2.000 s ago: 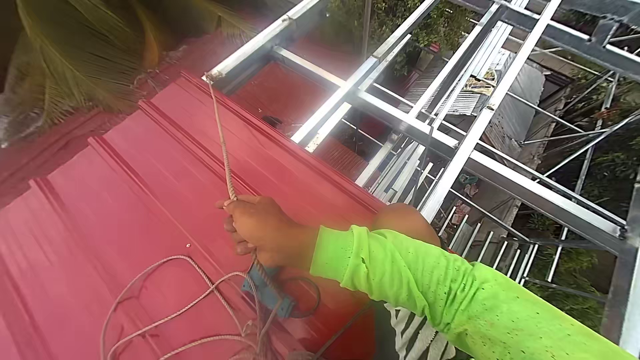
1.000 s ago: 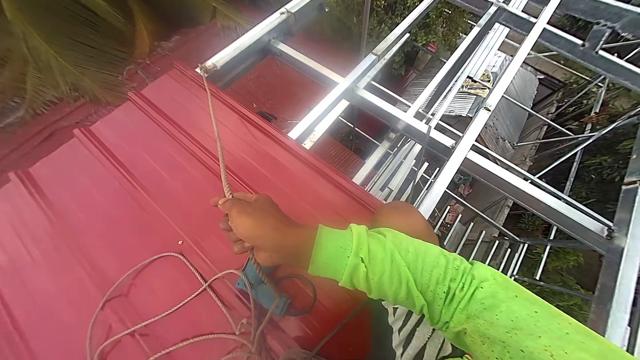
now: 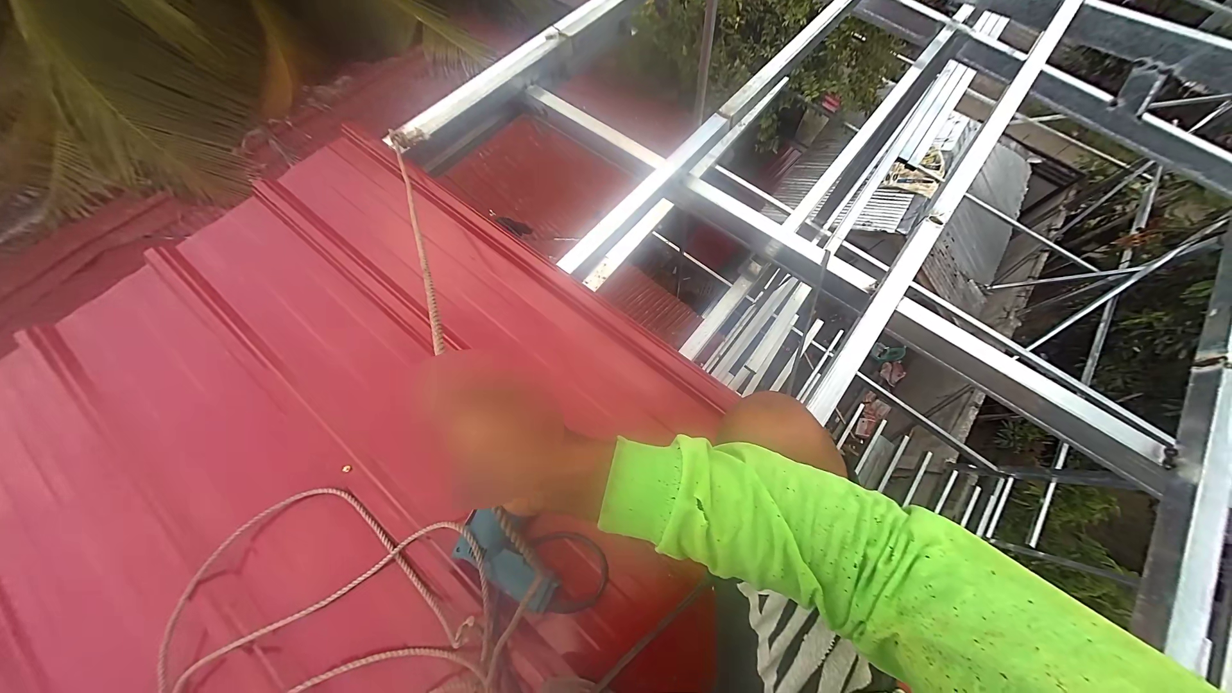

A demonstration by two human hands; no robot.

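My right hand point(image 3: 500, 433), in a bright green sleeve, is closed around a braided rope point(image 3: 420, 245); the hand looks blurred. Above it the rope runs up to the end of a metal purlin point(image 3: 409, 133) at the edge of the red metal roofing sheets point(image 3: 318, 346). Below the hand, loose loops of the rope lie on the roofing. A blue tool point(image 3: 505, 563) with a black cord rests just under the hand, partly behind the rope. My left hand is not in view.
To the right, a steel roof frame point(image 3: 924, 226) stands open over a long drop. Lower roofs point(image 3: 982, 221) and stacked metal lengths point(image 3: 760, 332) show through it. Palm fronds point(image 3: 106, 106) hang at upper left. Part of a bare knee point(image 3: 784, 428) shows behind the sleeve.
My right hand stays on the rope and now looks more blurred. The rope's upper end remains at the purlin.
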